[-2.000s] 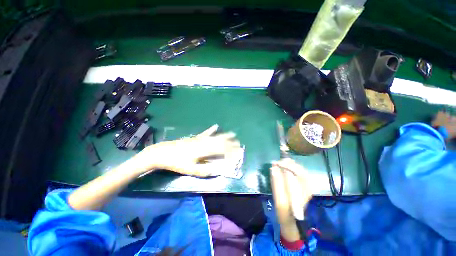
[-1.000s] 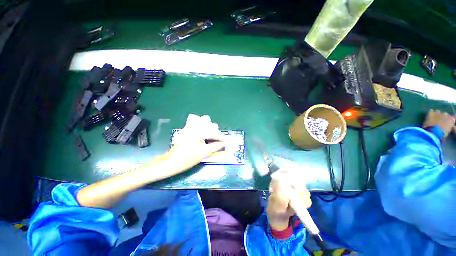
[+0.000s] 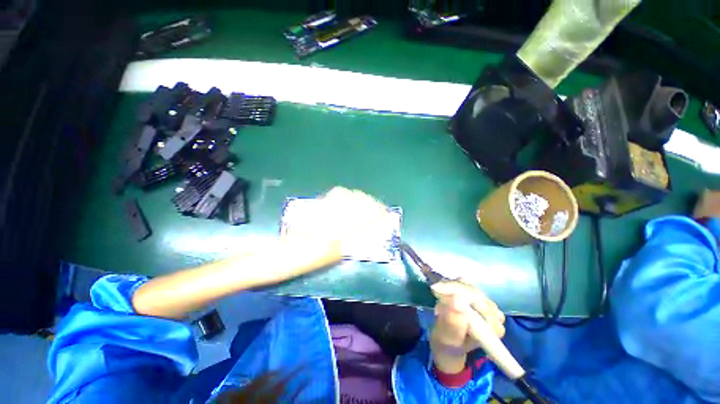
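Note:
A pale phone-sized work plate (image 3: 298, 215) lies flat on the green bench in front of me. My left hand (image 3: 347, 223) rests over its middle, overexposed; I cannot tell whether its fingers hold something. My right hand (image 3: 466, 319) grips the soldering iron (image 3: 491, 345) like a pen. The iron's dark collar and thin tip point up-left, with the tip at or just beside the plate's lower right corner. I cannot tell if it touches. A pile of black modules (image 3: 189, 150) lies at the left.
A tan cup of small white-silver bits (image 3: 497, 215) stands right of the plate. Behind it are the black fan (image 3: 497, 118) and soldering station (image 3: 620, 193), with hanging cords. Phone assemblies (image 3: 335, 35) lie beyond the white strip (image 3: 355, 88). Another person's blue sleeve (image 3: 671, 276) is at the right.
My left hand has moved from the left over the plate's middle. The iron's tip has come to the plate's right end. The whole view has shifted somewhat.

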